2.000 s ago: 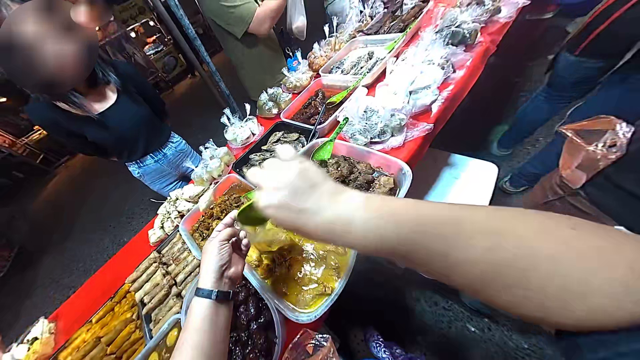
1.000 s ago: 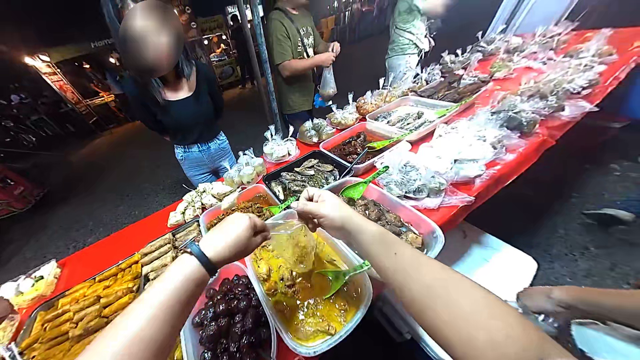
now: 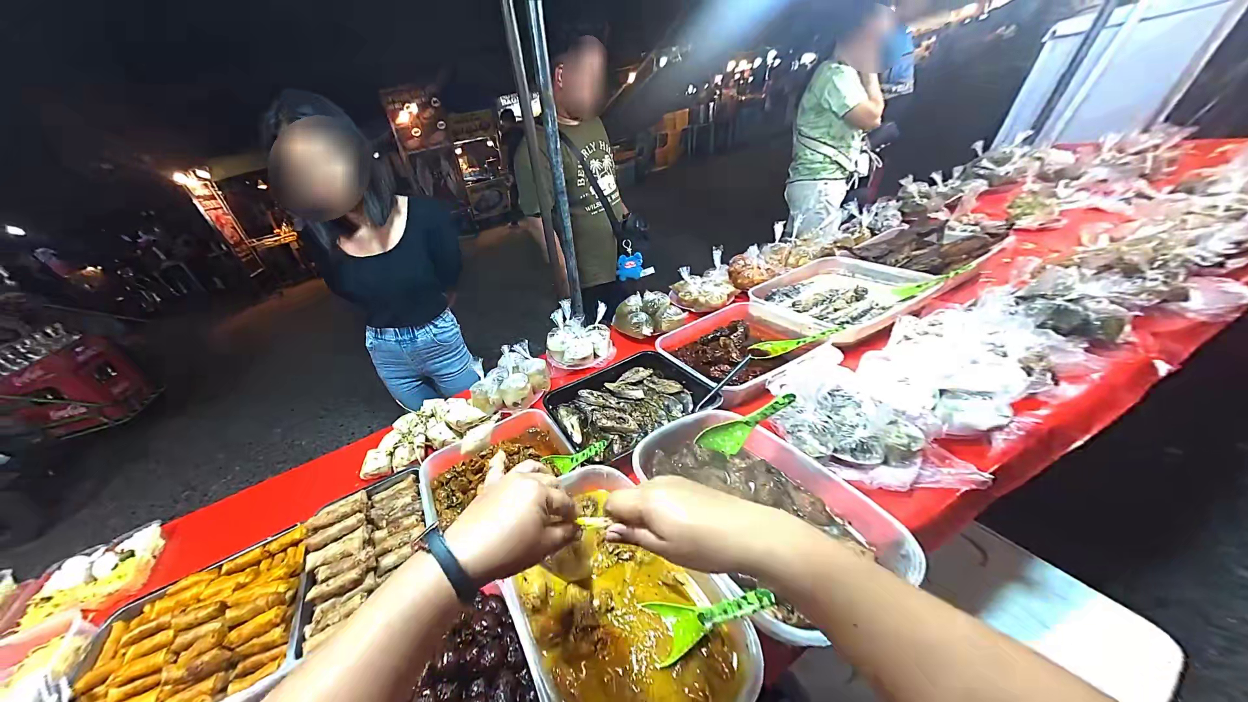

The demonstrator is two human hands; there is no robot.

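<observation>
My left hand [image 3: 517, 517] and my right hand [image 3: 687, 522] meet above a plastic tub of yellow curry-like stew [image 3: 624, 604]. Both pinch the top of a small clear plastic bag [image 3: 572, 558] with food inside, partly hidden by my left fingers. A green slotted serving spoon [image 3: 697, 624] rests in the stew. Behind my left hand is a tub of reddish-brown food [image 3: 478, 478] with a green spoon [image 3: 575, 458]. A larger tub of dark stewed food [image 3: 770, 478], with another green spoon [image 3: 736, 429], lies beyond my right hand and is partly covered by my forearm.
Trays of fried rolls [image 3: 205, 624], dark round items [image 3: 485, 653] and a black tray of fish [image 3: 624, 405] fill the red-covered table [image 3: 283, 492]. Bagged foods [image 3: 858, 419] line its right. A metal pole [image 3: 556, 156] and a person [image 3: 400, 263] stand across the table; a white surface [image 3: 1063, 614] is at right.
The spoon in the stew was near my right hand's reach two seconds ago; both hands now hold the bag closer together at its top. The view has tilted up.
</observation>
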